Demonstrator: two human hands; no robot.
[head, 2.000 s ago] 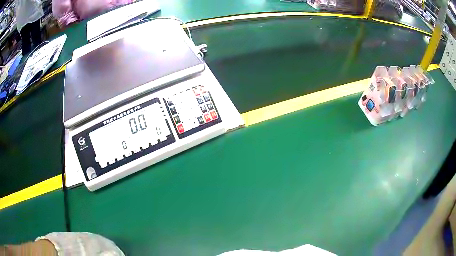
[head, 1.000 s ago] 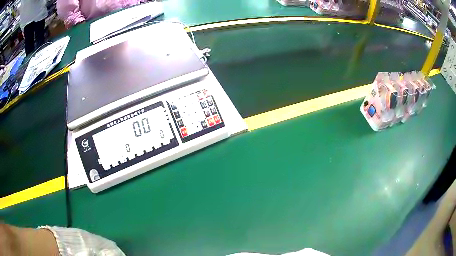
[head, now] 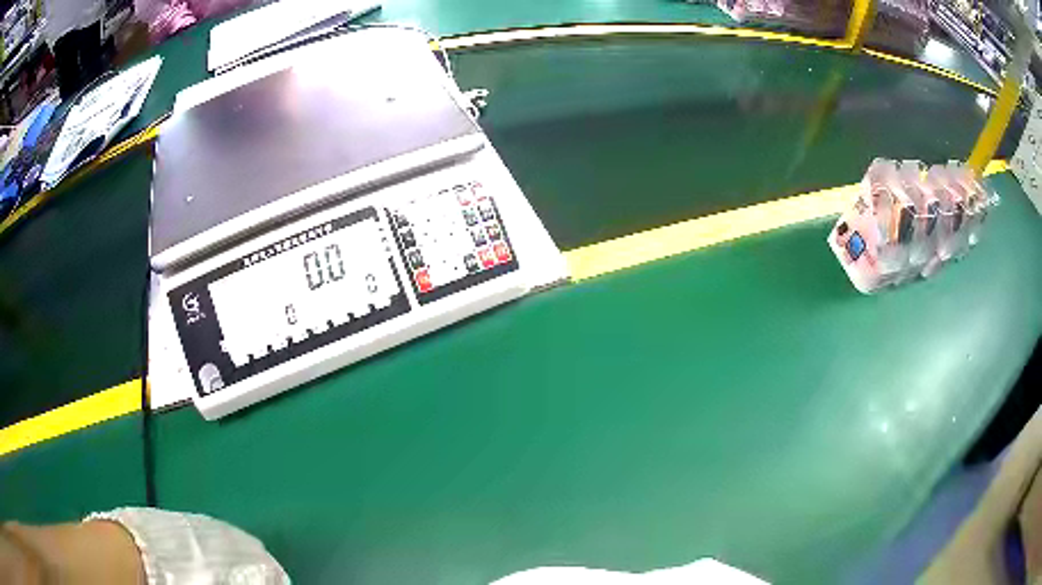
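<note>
The digital scale [head: 343, 331] stands at the left with its grey pan [head: 314, 137] bare. Its display [head: 323, 269] reads 0.0, and the keypad [head: 451, 240] is right of it. Several clear smartwatch packs [head: 874, 240] stand in a close row on the green surface at the right; the front one shows a small blue watch picture. At the bottom left only my left wrist and a white cuff show; the hand itself is cut off by the frame edge. My right hand is out of the picture.
A dark green belt [head: 640, 137] with a yellow edge runs behind the packs and beside the scale. A white sheet lies under the scale. A black cord [head: 147, 446] runs down its left side. Papers [head: 269, 37] lie behind it. A person's pink sleeve and another person show at the top left.
The view has shifted slightly. My left forearm stays at the bottom left edge. The display still reads 0.0, and the packs stand as before.
</note>
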